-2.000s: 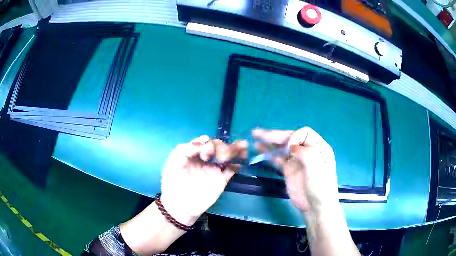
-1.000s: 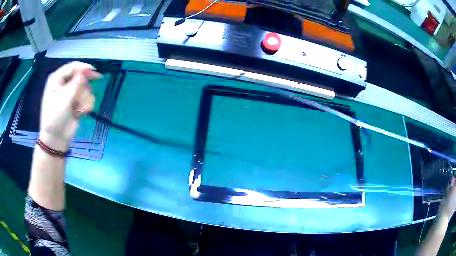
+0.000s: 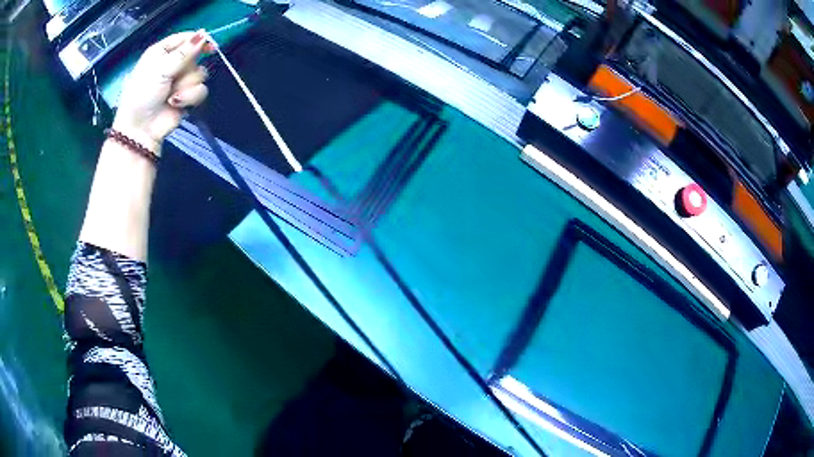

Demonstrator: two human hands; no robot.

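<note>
My left hand (image 3: 165,85) is raised at the upper left, above the dark mat, its fingertips pinched on a thin strip frame. A pale section (image 3: 254,105) of the strip slants down from the fingertips, and long black sections (image 3: 294,253) run diagonally toward the lower middle, where the picture's edge cuts them off. My right hand is out of the picture. The black bezel frame (image 3: 535,299) lies flat on the green bench (image 3: 437,259) at the lower right, partly cut off, with a white reflection on its near edge.
The stack of spare thin frames (image 3: 277,198) lies left of centre on a black sheet (image 3: 277,67). A machine with a red button (image 3: 691,200), orange blocks and a white bar (image 3: 625,232) stands behind the bezel. A dark panel (image 3: 464,27) lies beyond the bench rail.
The view has turned left, so the bezel and machine sit further right and tilted. The strip's long sections now hang from my left hand across the bench. My right hand has left the picture.
</note>
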